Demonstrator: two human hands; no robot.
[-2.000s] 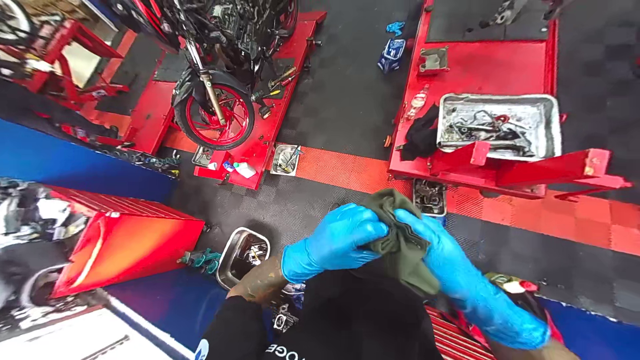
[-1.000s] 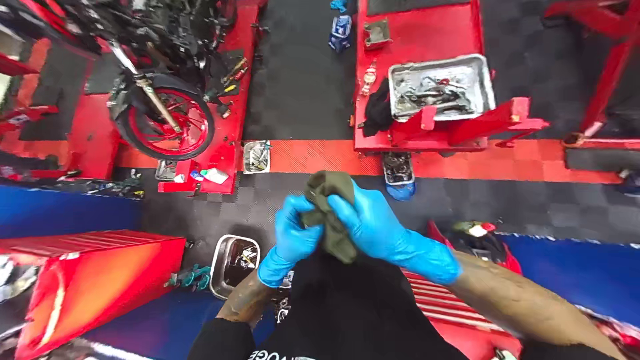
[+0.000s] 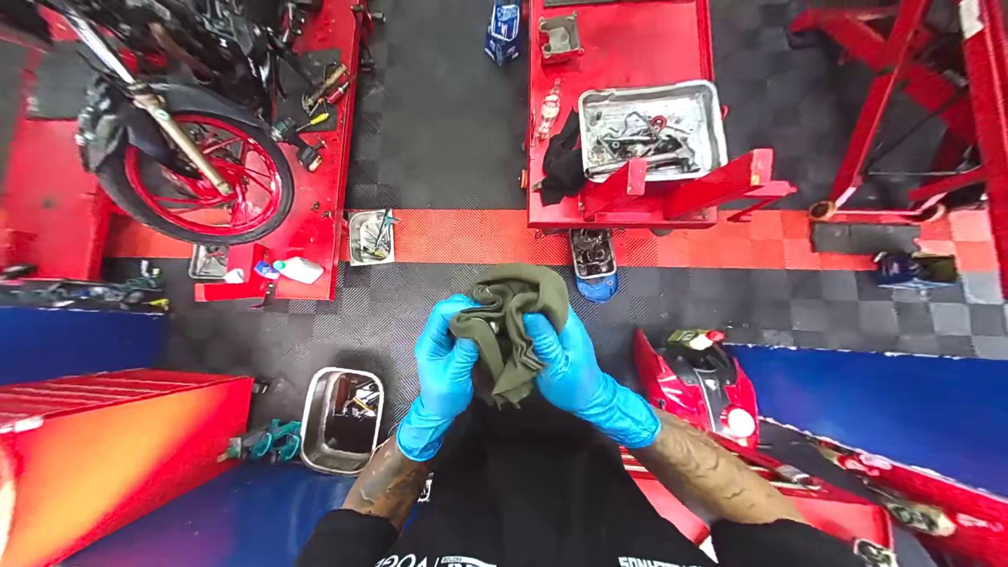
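An olive-green cloth [image 3: 512,315] is bunched up between my two hands in front of my chest. My left hand [image 3: 445,366], in a blue glove, grips its left side. The cloth's right side is gripped by my right hand [image 3: 571,366], gloved in the same blue, with the thumb pressed on the folds. Something small and pale shows among the folds, but I cannot tell what it is.
A motorcycle wheel with a red rim [image 3: 209,177] rests on a red lift at upper left. On a red bench stands a metal tray [image 3: 654,130] of parts. A metal basin [image 3: 342,421] lies left of me. A red tool cabinet [image 3: 118,441] stands at far left.
My hands have shifted their hold on the cloth, which is now spread wider and folded differently between them. The view has moved between frames.
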